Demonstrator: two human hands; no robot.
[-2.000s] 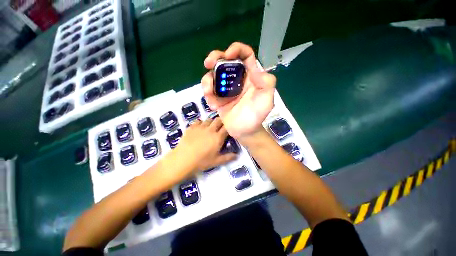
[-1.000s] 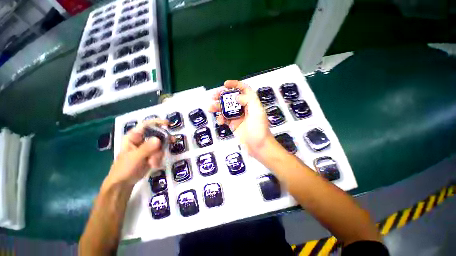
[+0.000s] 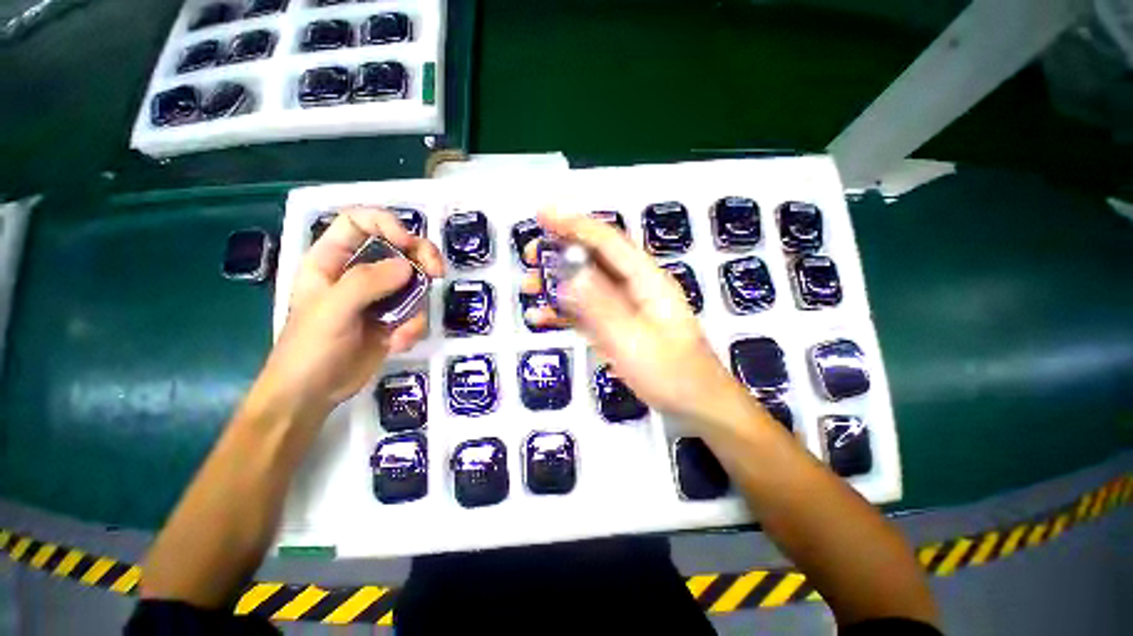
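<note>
My left hand point(image 3: 354, 292) holds a smartwatch point(image 3: 395, 288) above the left part of the foam tray point(image 3: 336, 503). Its screen looks dark and my thumb lies over it. My right hand point(image 3: 621, 304) is over the middle of the tray and holds another smartwatch point(image 3: 562, 276) at its fingertips. That watch is blurred and partly covered, so its screen cannot be read. Several dark watches sit in the tray's pockets around and below my hands.
A second loaded tray point(image 3: 280, 116) lies at the upper left. A set-aside watch point(image 3: 247, 255) lies on the green surface point(image 3: 137, 336) left of the main tray. A pale post point(image 3: 950, 93) stands at the upper right. Striped tape point(image 3: 298, 603) crosses the floor.
My view has turned, so the tray now looks nearly level. My left hand came out of the tray area and now holds a watch. My right hand has lowered, its lit screen no longer clear.
</note>
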